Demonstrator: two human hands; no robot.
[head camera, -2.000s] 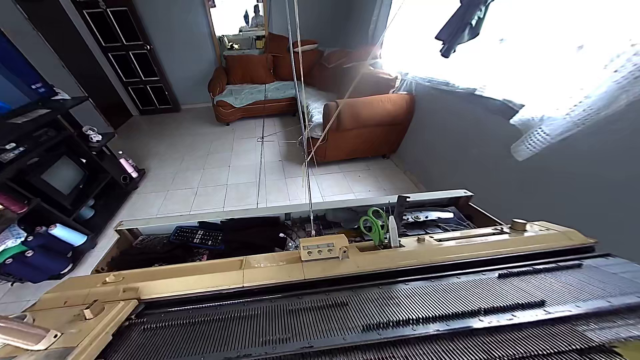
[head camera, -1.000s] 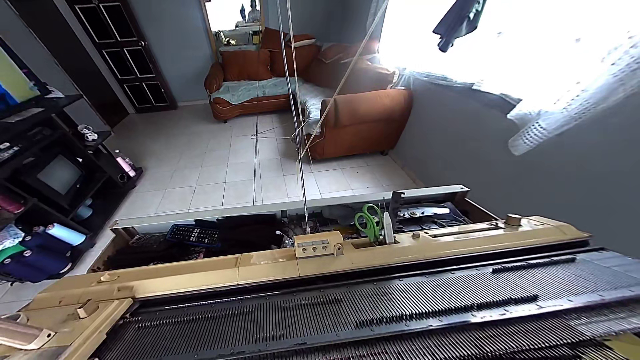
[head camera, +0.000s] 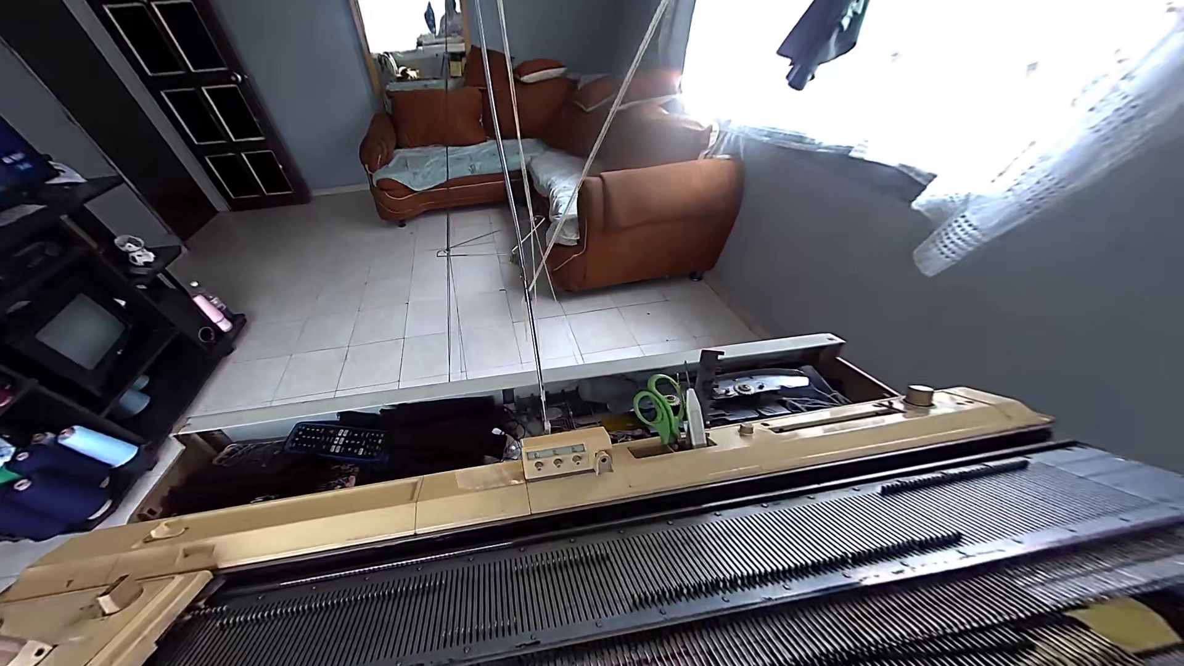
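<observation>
Neither of my hands is in view. A knitting machine with a beige body (head camera: 472, 499) and a long metal needle bed (head camera: 703, 555) spans the lower part of the head view. Several needles stand out in dark groups along the bed. A small beige row counter (head camera: 560, 455) sits on the rear rail. Thin yarn strands (head camera: 518, 203) run down from above to behind the counter. Green-handled scissors (head camera: 659, 410) stand upright in a slot beside it. A beige block with a knob (head camera: 118, 595) lies at the left end. A yellowish thing (head camera: 1127, 625) shows at the lower right edge.
Behind the machine, an open trough with a pale rim (head camera: 499, 381) holds dark cloth, a remote control (head camera: 338, 442) and tools. Yarn cones (head camera: 97, 447) and a dark shelf unit (head camera: 153, 361) are at left. An orange sofa (head camera: 661, 222) stands on the tiled floor beyond.
The upper part of the slanting yarn strand has shifted left against the window and sofa. The view has moved slightly.
</observation>
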